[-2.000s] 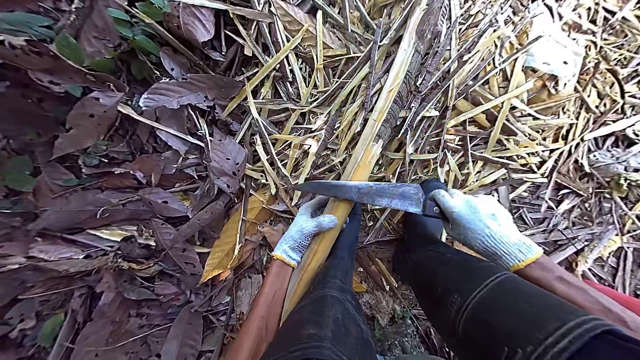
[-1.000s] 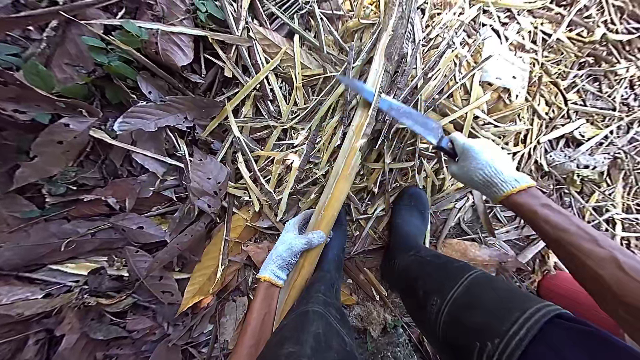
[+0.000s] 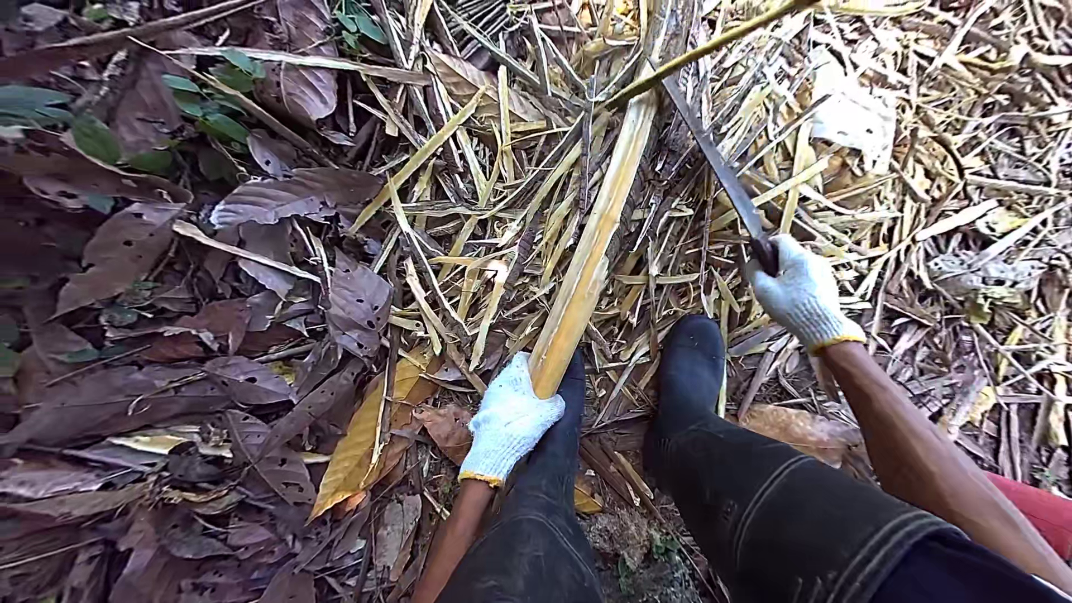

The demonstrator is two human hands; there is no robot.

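Note:
My left hand (image 3: 509, 419), in a white knit glove with a yellow cuff, grips the lower end of a peeled yellow wooden pole (image 3: 586, 251). The pole slants up and away between wood strips, its far part beside a rough log (image 3: 670, 38). My gloved right hand (image 3: 796, 289) holds a machete (image 3: 722, 172) by its dark handle, to the right of the pole. The blade points up and left, its tip close to the pole's far part. A thin greenish stick or strip (image 3: 712, 52) crosses the pole near the top; whether the blade touches it I cannot tell.
Shaved wood strips (image 3: 837, 201) cover the ground ahead and to the right. Brown dry leaves (image 3: 293, 197) lie on the left, with small green plants (image 3: 222, 92). My dark rubber boots (image 3: 691, 368) stand near the pole's lower end. A whitish scrap (image 3: 850, 113) lies at upper right.
The machete has gone from across the pole to its right side, blade now steeper. My left hand now holds the pole's end, which earlier reached past it toward me. A thin stick now crosses the top.

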